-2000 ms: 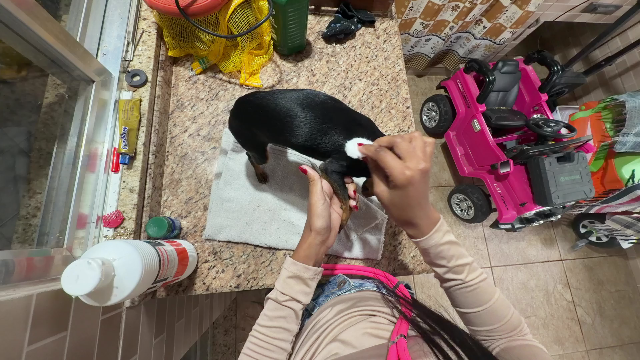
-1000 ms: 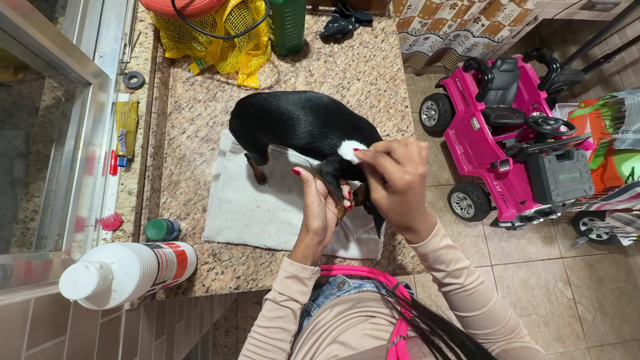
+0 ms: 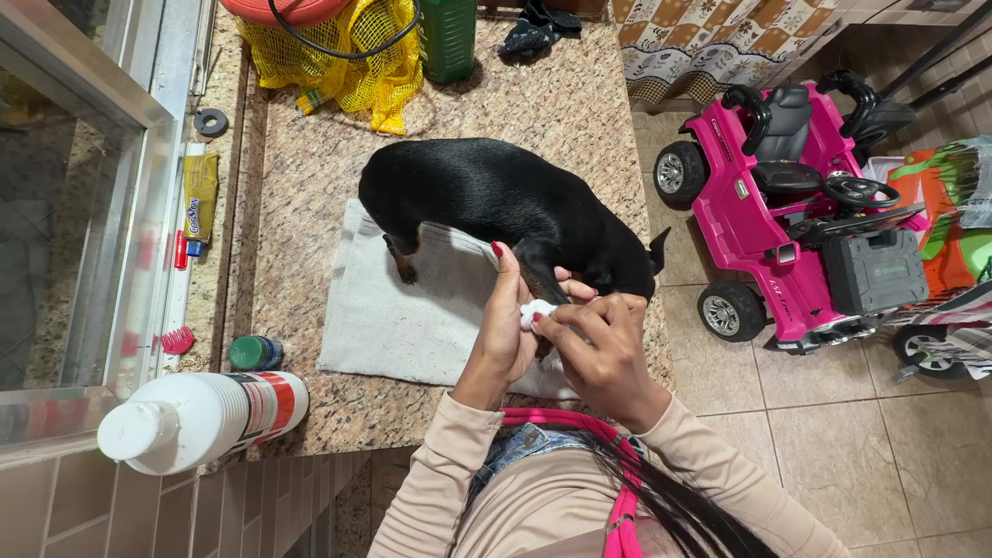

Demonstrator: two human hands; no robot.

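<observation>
A small black-and-tan dog stands on a folded light cloth laid over the granite counter. My left hand is curled around the dog's front leg, its thumb up and fingertips showing on the far side. Between the fingertips of my right hand is a white cotton wad, pressed to the lower part of that leg. The dog's head points to the right, turned down; its face is hidden, and one ear sticks out. Part of the paw shows beneath my hands.
A large white bottle and a green-capped jar stand at the counter's left. At the back are a yellow mesh bag, a green container and a dark cloth. A pink toy car is on the floor at right.
My right hand has moved the white cotton from the dog's shoulder down to its front leg, close to my left palm. The dog's ear now shows at the right.
</observation>
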